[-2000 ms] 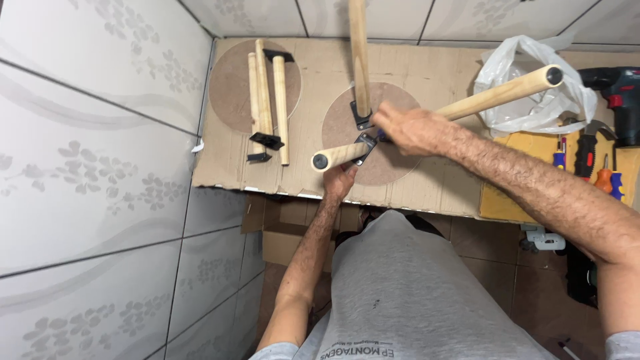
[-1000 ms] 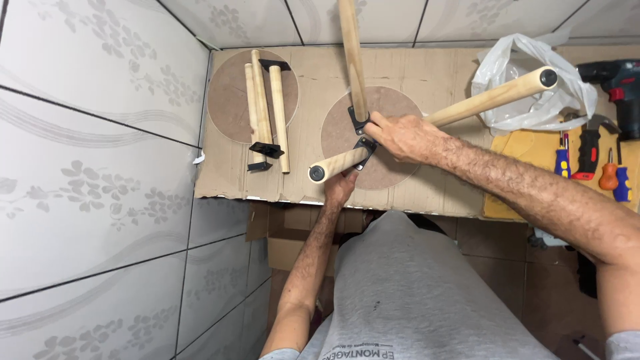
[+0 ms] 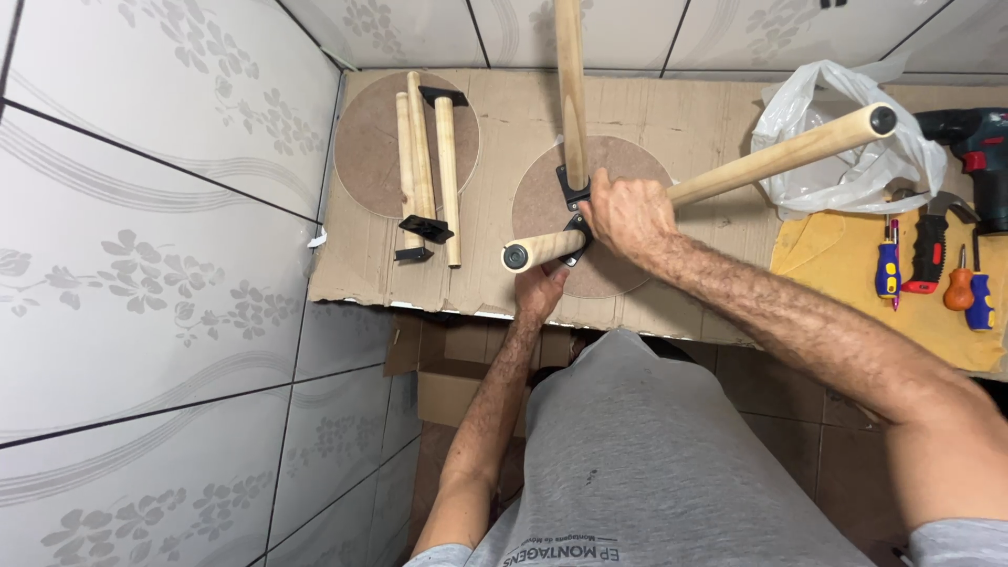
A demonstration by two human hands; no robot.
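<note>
A round brown board lies on the cardboard, with three round wooden legs standing out from it on black brackets. My right hand is closed at the middle of the board, between the brackets; what its fingers grip is hidden. Under the near wooden leg, my left hand touches the board's near edge beside that leg's black bracket; its fingers are partly hidden. The far leg points away toward the wall, and the right leg slants out over a plastic bag.
A second round board at the left bears loose wooden legs with black brackets. To the right are a white plastic bag, a cordless drill, a claw hammer and screwdrivers on a yellow envelope. Tiled walls border the cardboard.
</note>
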